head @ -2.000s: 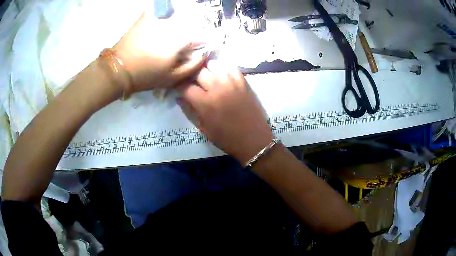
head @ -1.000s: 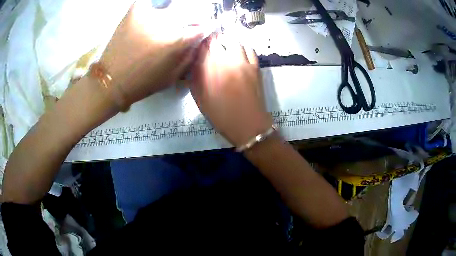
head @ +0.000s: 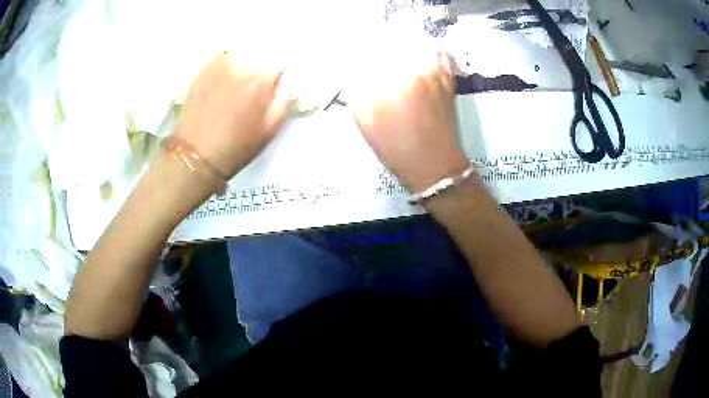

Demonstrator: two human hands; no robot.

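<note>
White garment fabric (head: 109, 85) lies on the left of the machine table and spreads up into the glare. My left hand (head: 237, 105) rests at the fabric, fingers washed out by the light. My right hand (head: 412, 105) lies to its right, below the needle area, its fingertips also lost in glare. What either hand grips cannot be made out. A small dark piece (head: 333, 101) shows between the hands. Dark metal machine parts (head: 437, 17) show at the top, above my right hand.
Black-handled shears (head: 595, 120) lie right of my right hand, with dark snips (head: 536, 19) and an orange-brown stick (head: 603, 67) near them. A printed ruler scale (head: 536, 162) runs along the front edge. White scraps (head: 670, 307) hang below right.
My hands were close together and are now apart. The bright fabric spreads across the area above them. The table and shears appear shifted right in the view.
</note>
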